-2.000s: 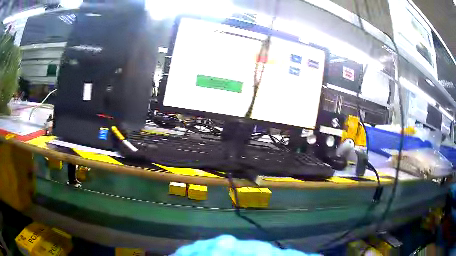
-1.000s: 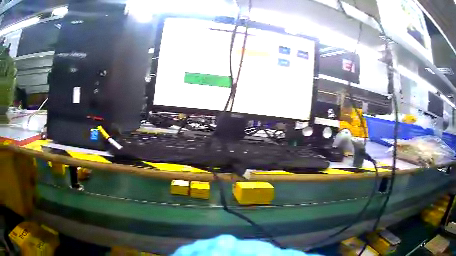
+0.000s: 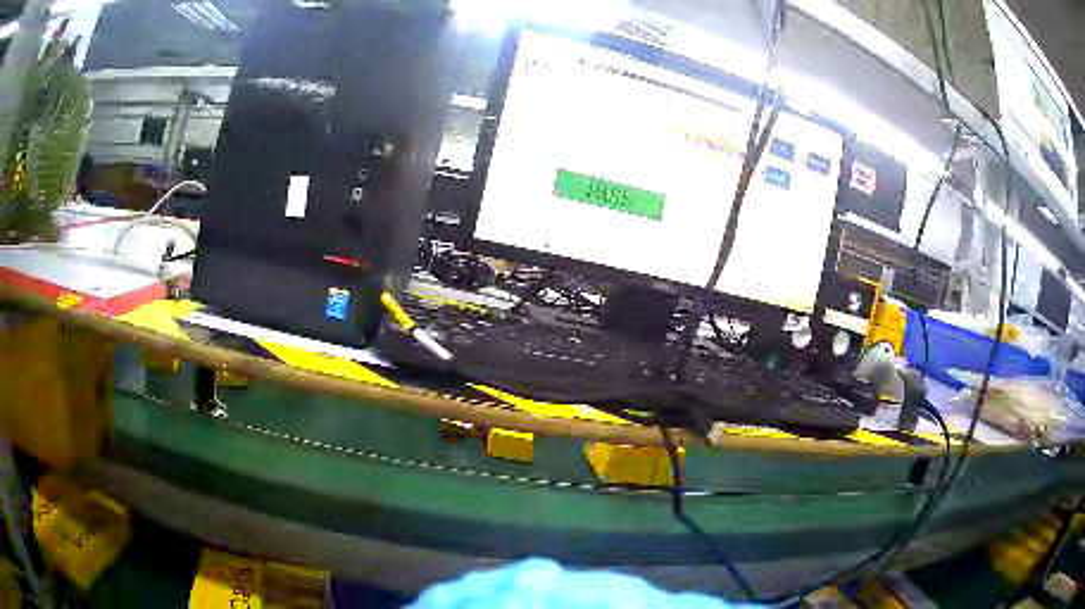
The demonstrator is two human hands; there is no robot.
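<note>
Neither of my hands shows. A monitor (image 3: 643, 155) with a white page and a green PASS bar stands above a long black keyboard (image 3: 619, 357) on the raised shelf. A grey-white barcode scanner (image 3: 880, 371) stands right of the keyboard. Small yellow boxes (image 3: 637, 463) lie on the green belt under the shelf edge. More yellow boxes with dark lettering lie lower left (image 3: 81, 532) and at the bottom (image 3: 244, 581), cut off by the frame. A light blue rounded shape covers the bottom centre; I cannot tell what it is.
A black computer tower (image 3: 315, 179) stands left of the monitor. Black cables (image 3: 752, 155) hang across the view. Plastic bags (image 3: 1023, 402) and a blue bin (image 3: 982, 347) are at the right. Yellow-black tape (image 3: 327, 360) runs along the shelf edge. Green plant-like leaves (image 3: 45, 131) show far left.
The view has turned, so the tower, monitor and scanner sit further right and the scene tilts more. More of the lettered yellow box at the bottom left now shows.
</note>
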